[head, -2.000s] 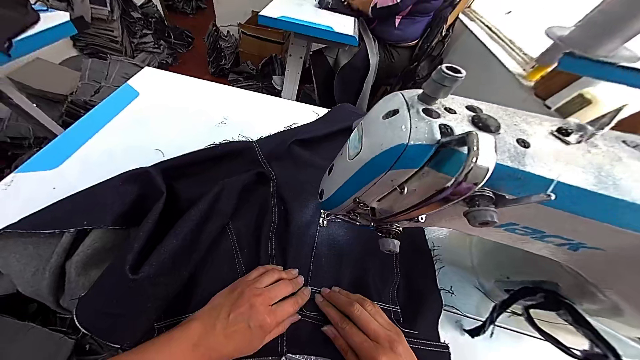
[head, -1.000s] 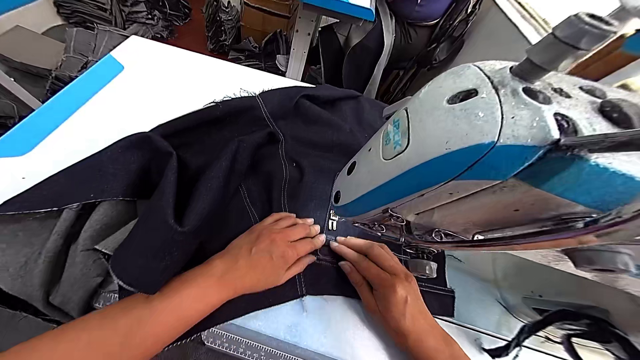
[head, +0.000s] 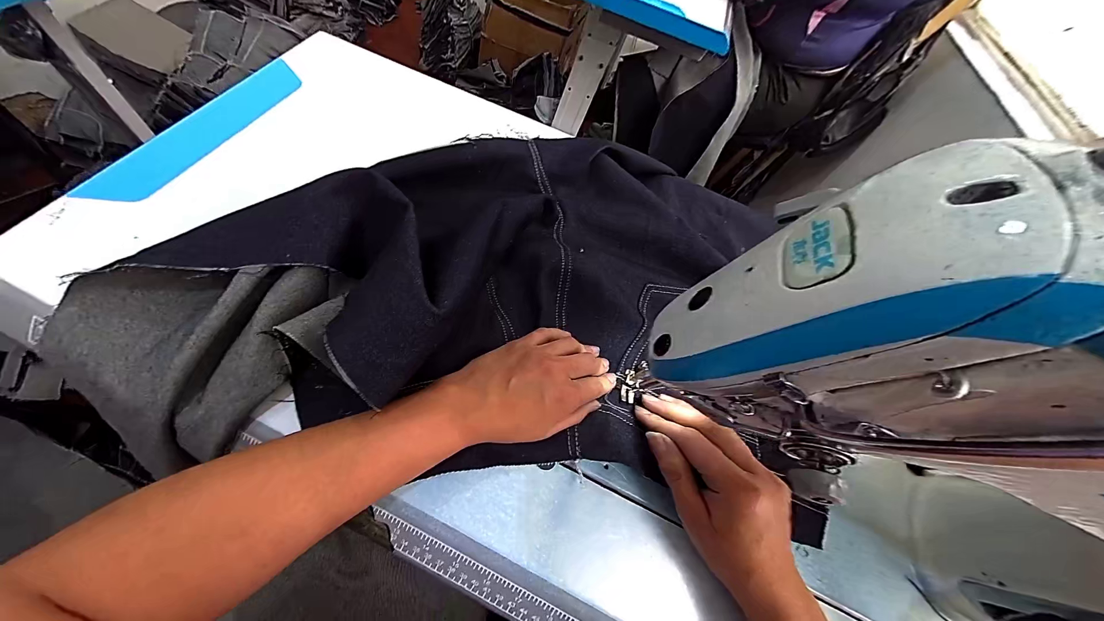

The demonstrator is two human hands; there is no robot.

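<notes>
Dark blue denim fabric with pale double stitching lies across the sewing table, its grey underside folded up at the left. A white and blue Jack sewing machine stands over its right part, with the metal presser foot down at the cloth. My left hand rests flat on the denim just left of the foot, fingertips almost at it. Just right of and below the foot, my right hand presses on the fabric with its fingers stretched forward. Neither hand grips the cloth in a fist. The needle tip cannot be made out.
A ruler strip runs along the table's near edge, beside the metal machine bed. The white tabletop extends behind the cloth. Past it are piles of denim pieces, another table and part of a seated person.
The denim has moved away from me under the machine, baring the metal bed and ruler near the front edge. Both hands have come up beside the presser foot.
</notes>
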